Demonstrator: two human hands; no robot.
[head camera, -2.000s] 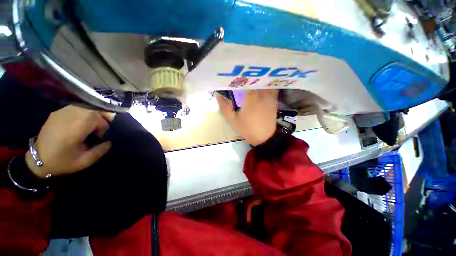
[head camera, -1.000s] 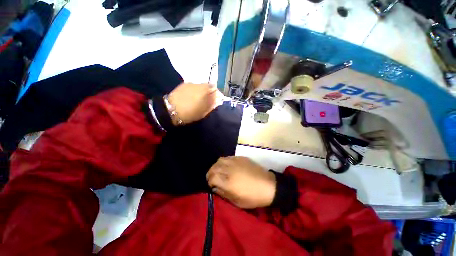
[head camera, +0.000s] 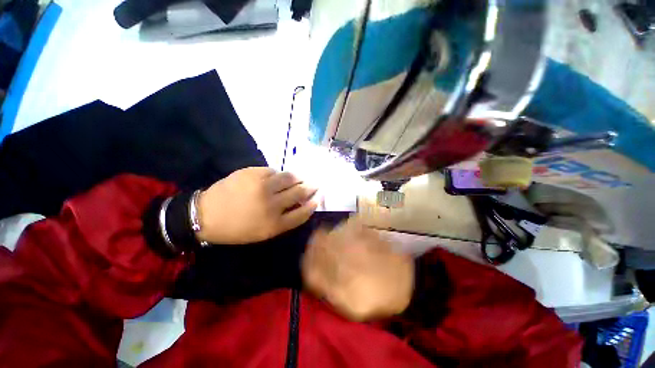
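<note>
A large black cloth panel (head camera: 172, 136) lies on the white table left of the needle and runs down over the lap. My left hand (head camera: 251, 205) rests on the cloth with its fingers curled at the edge near the needle area. My right hand (head camera: 358, 272) is blurred, just below and right of it, over the cloth's lower right part; whether it grips the cloth cannot be told. The sewing machine head (head camera: 402, 79) stands above, its lamp glaring over the needle area, so the needle and presser foot are hidden.
Black-handled scissors (head camera: 503, 233) and a phone (head camera: 467, 180) with a purple screen lie under the machine arm, beside pale crumpled cloth (head camera: 574, 215). Black and grey pieces (head camera: 208, 25) lie at the back left. A blue basket (head camera: 623, 336) is at the lower right.
The right hand went from under the machine arm to the cloth, then slightly up. The left hand has drawn back a little from the needle, down and left. The view has shifted.
</note>
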